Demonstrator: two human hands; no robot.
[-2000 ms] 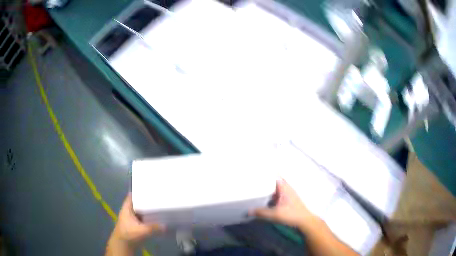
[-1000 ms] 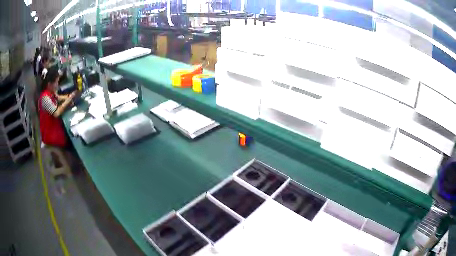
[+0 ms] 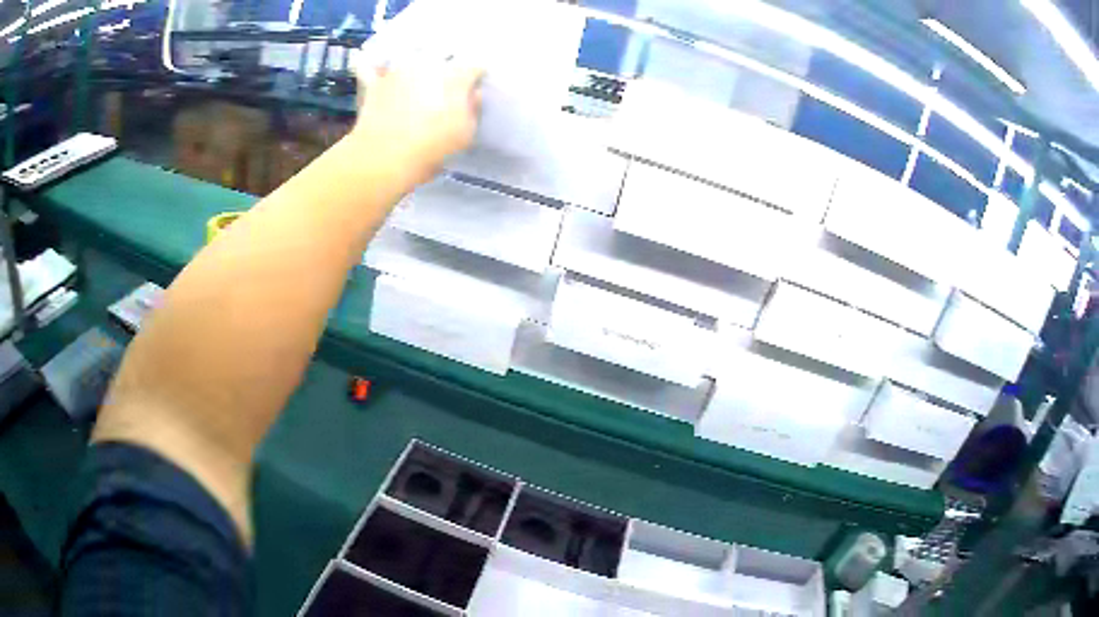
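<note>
My left hand [image 3: 422, 109] is raised at the upper left end of the stack, its arm crossing the left of the view. It holds the end of a white box lid [image 3: 524, 115]; its fingers are partly lost in glare. White box lids [image 3: 633, 334] are stacked in uneven rows on the green shelf, some with small grey print. My right hand is not in view. Below on the bench, white box bases [image 3: 675, 566] lie edge to edge, and those at the left hold black inserts [image 3: 446, 488].
The green shelf edge [image 3: 603, 422] runs across the view above the bench. A small orange object [image 3: 359, 388] lies on the bench. A yellow roll [image 3: 223, 225] is partly behind my arm. A white power strip [image 3: 60, 159] lies at the shelf's left; a dark blue round thing [image 3: 991, 452] is at right.
Two hands held a white box low over the bench two seconds ago, and none showed one second ago. Now my left hand is up at the stack. The view has turned right.
</note>
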